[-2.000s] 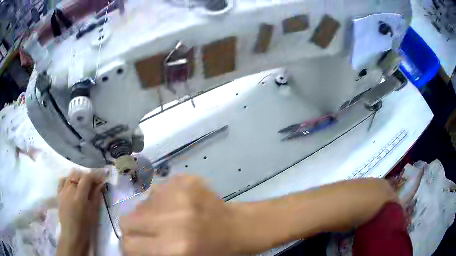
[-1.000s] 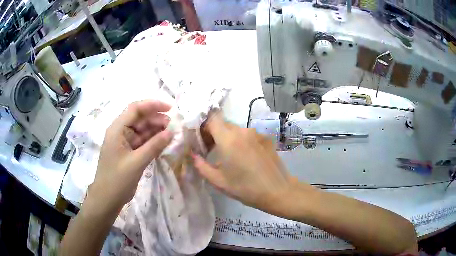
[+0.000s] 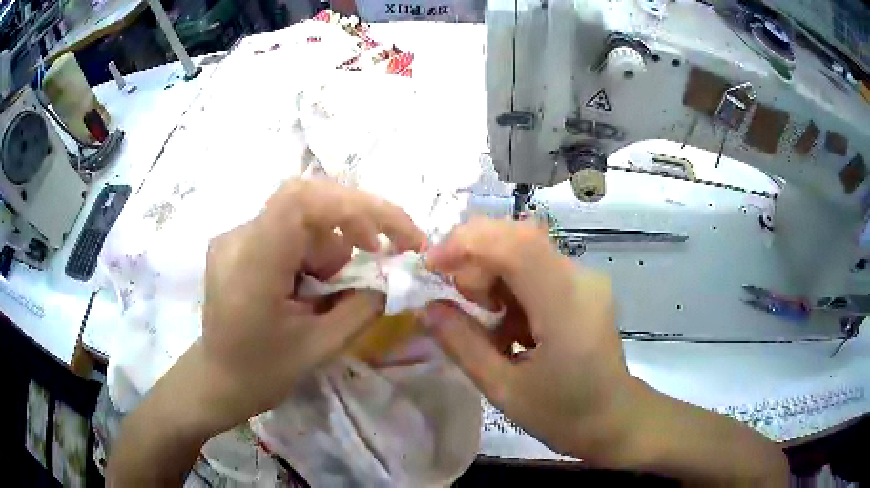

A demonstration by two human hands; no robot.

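A white-cream garment piece (image 3: 382,410) with faint flowers lies bunched on the left of the table and hangs over its front edge. My left hand (image 3: 296,286) and my right hand (image 3: 525,315) pinch a narrow folded edge (image 3: 405,281) of it between the fingertips, left of the presser foot and a little nearer to me. The strip is stretched between both hands. A yellowish patch shows just below it. Some fingertips are hidden behind the cloth.
The sewing machine head (image 3: 548,95) stands at right. Long thin tweezers (image 3: 620,235) and thread snips (image 3: 777,303) lie on its bed. A dark long control or remote (image 3: 98,232) lies at far left. A printed ruler (image 3: 801,412) runs along the front edge.
The view has swung from the machine to the cloth at left. My hands left the needle area, took up the cloth, and now both pinch its edge, closer together and further right than a second ago.
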